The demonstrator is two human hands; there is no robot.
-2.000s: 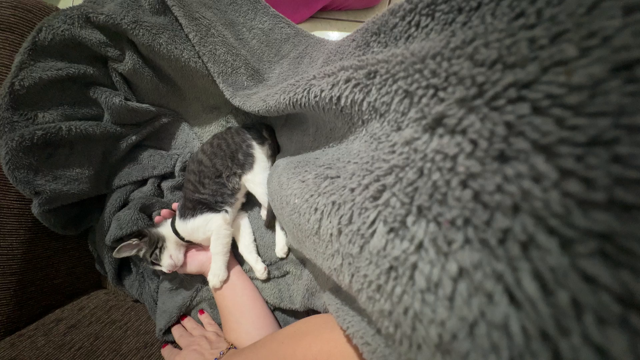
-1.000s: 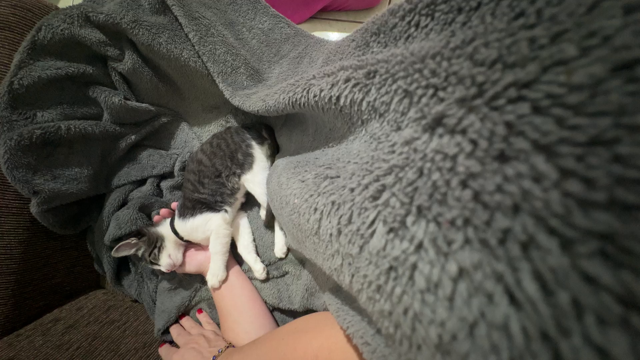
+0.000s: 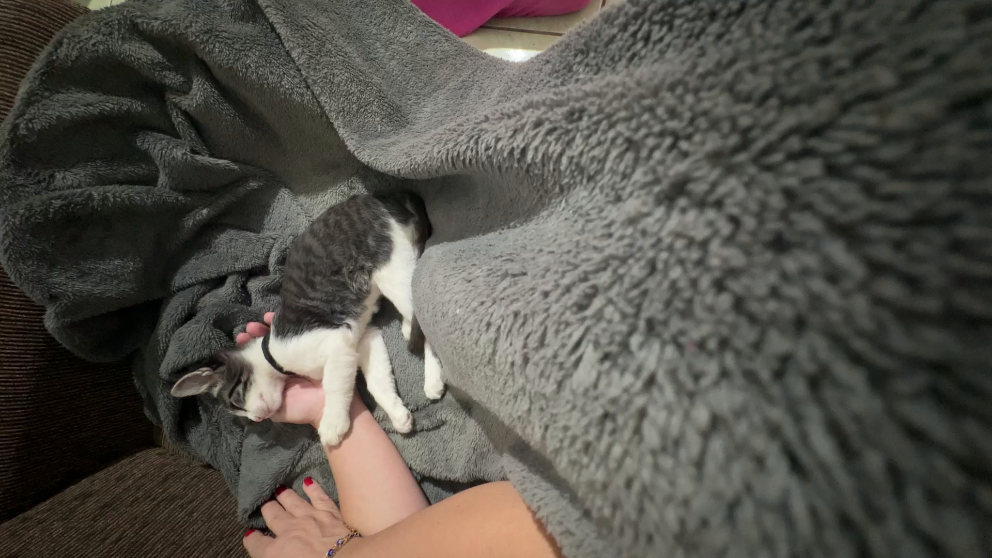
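Note:
A grey tabby-and-white kitten (image 3: 333, 271) in a dark collar (image 3: 273, 355) lies on its side on a grey fleece blanket (image 3: 232, 225). Its head rests on the wrist and heel of my left hand (image 3: 298, 401); fingertips curl up behind its neck, and the rest of that hand is hidden beneath it. One white forepaw drapes over my left forearm. My right hand (image 3: 298, 527), with red nails and a beaded bracelet (image 3: 342, 542), lies palm down with fingers apart near the bottom edge, holding nothing. The right arm crosses over the left forearm. The kitten's hind end touches a raised blanket fold.
Brown ribbed sofa upholstery (image 3: 124, 508) runs along the left and lower left. The blanket's raised, thick-pile part (image 3: 697, 310) fills the right side. Beyond its top edge are a magenta cloth (image 3: 496, 9) and pale floor tiles (image 3: 535, 35).

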